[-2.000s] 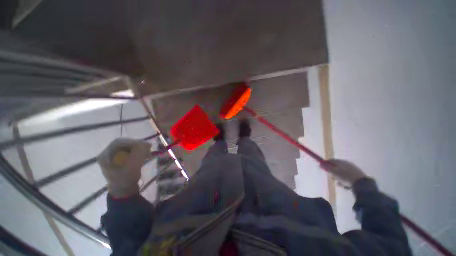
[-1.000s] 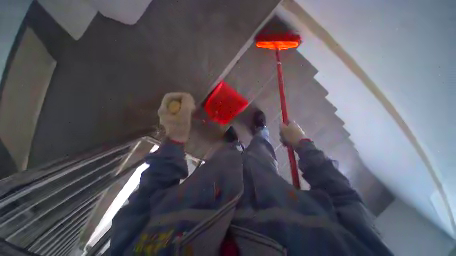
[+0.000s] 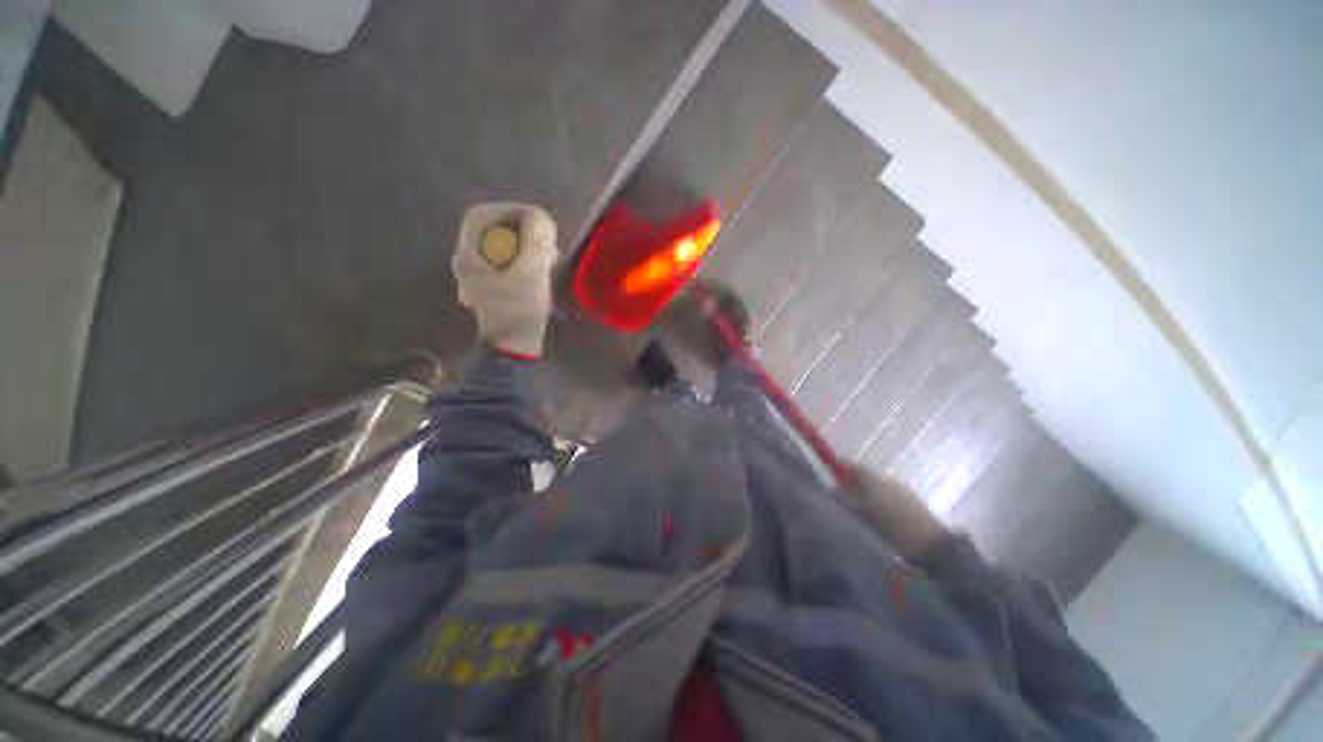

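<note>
My left hand (image 3: pixel 504 276), in an off-white knit glove with a red cuff edge, is closed around the round yellowish end of the dustpan handle. The red dustpan (image 3: pixel 610 270) lies on a grey step just ahead of my feet; its handle is mostly hidden. The broom's orange and red head (image 3: pixel 675 258) is at the dustpan's right side and overlaps it in view; I cannot tell whether it is inside. My right hand (image 3: pixel 888 510), blurred, is closed on the red broom pole (image 3: pixel 791 413).
Grey stair treads (image 3: pixel 871 312) run down to the lower right beside a pale wall (image 3: pixel 1059 131). A grey landing (image 3: pixel 334 174) lies at upper left, with pale sheets (image 3: pixel 66 276) along its edge. Metal railings (image 3: pixel 189 536) are at lower left.
The broom head has come from the stair's far wall side back to the dustpan, and my right hand has moved back toward my body. The left hand and dustpan have shifted slightly.
</note>
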